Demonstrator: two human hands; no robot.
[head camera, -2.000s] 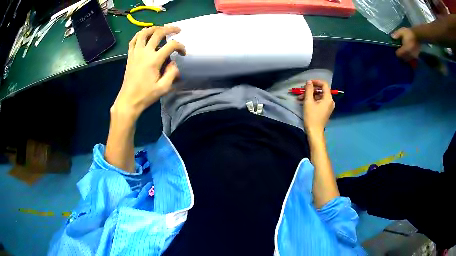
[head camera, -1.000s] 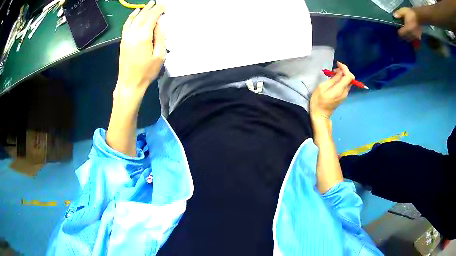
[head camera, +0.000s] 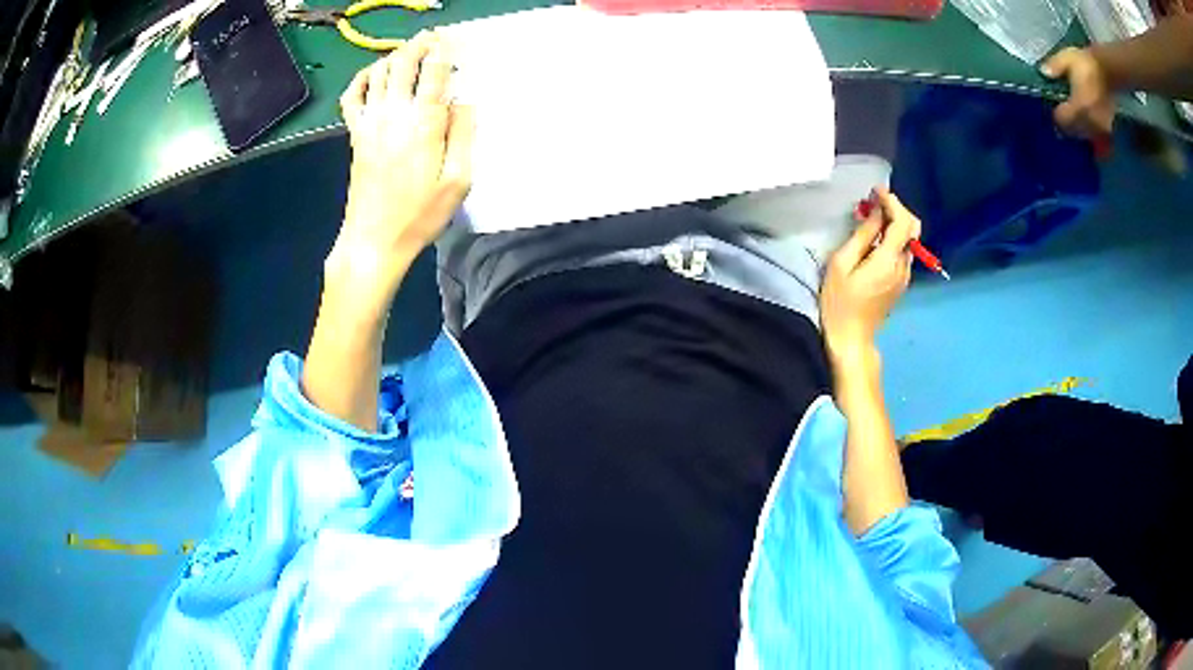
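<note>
A large white paper sheet (head camera: 648, 111) lies on the bench's near edge and hangs over it towards my lap. My left hand (head camera: 408, 138) is at the sheet's left edge, thumb along the edge; whether it grips the paper is hard to tell. My right hand (head camera: 869, 268) is above my right thigh, right of the sheet, and holds a red pen (head camera: 929, 258) with its tip pointing right and down. A dark smartphone (head camera: 249, 72) lies on the bench at the left. Pliers with yellow handles (head camera: 356, 29) lie behind my left hand.
Thin pale strips (head camera: 124, 59) are scattered on the green bench (head camera: 131, 170) at the left. A red-orange tray (head camera: 785, 5) is behind the sheet. Clear plastic (head camera: 1027, 33) lies back right. Another person's hand (head camera: 1081, 92) is at the bench edge, right. Cardboard boxes (head camera: 144, 373) stand on the floor, left.
The sheet has come down nearer my lap, with my left hand now at its left edge. My right hand has turned and moved slightly right, still holding the pen.
</note>
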